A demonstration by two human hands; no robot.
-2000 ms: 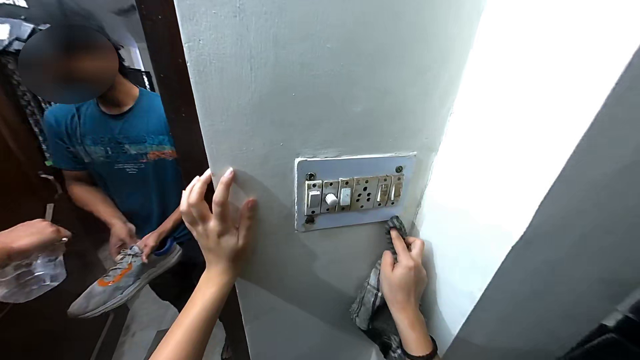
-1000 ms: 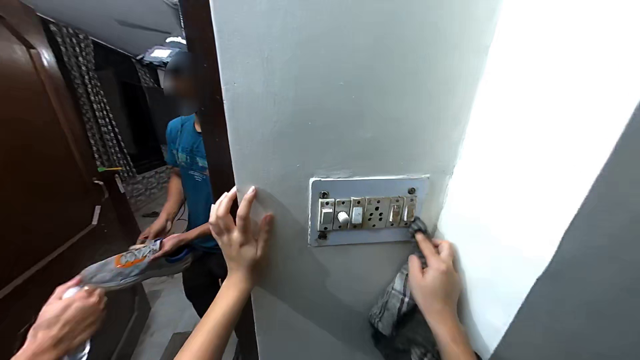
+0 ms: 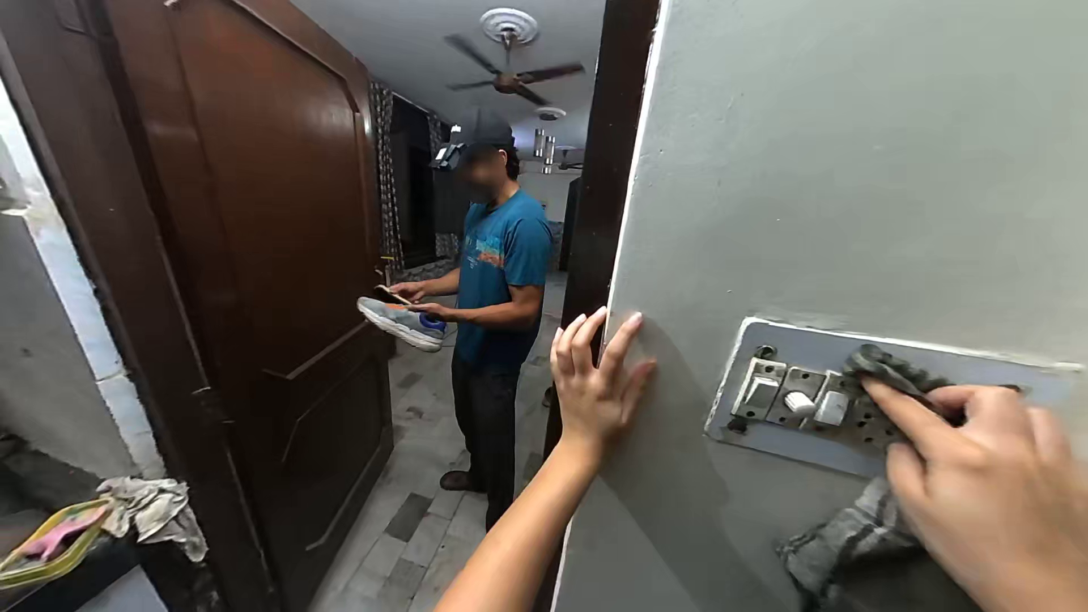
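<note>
On the right, my right hand (image 3: 986, 459) holds a dark grey checked cloth (image 3: 837, 544), its index finger pressing a fold of it on the upper middle of the wall switchboard (image 3: 816, 340). The light plate carries a row of rocker switches, a round white knob (image 3: 799, 403) and a socket, with grime about them. The socket and the plate's right end are partly hidden by my hand and the cloth. Left of the board, my left hand (image 3: 595, 382) rests with spread fingers on the edge of the grey wall (image 3: 722, 195), beside the dark door frame, holding nothing.
Beyond the doorway stands a person (image 3: 501, 280) in a blue T-shirt, holding a grey sneaker (image 3: 404, 323) and a thin item. A brown wooden door (image 3: 255, 255) stands ajar at left. Near it are a crumpled cloth (image 3: 153, 514) and a yellow-rimmed basket (image 3: 64, 561). A ceiling fan (image 3: 507, 83) hangs behind.
My right hand has moved the cloth from the plate's lower right corner to its upper middle. My left hand stays on the wall edge. The view has swung left.
</note>
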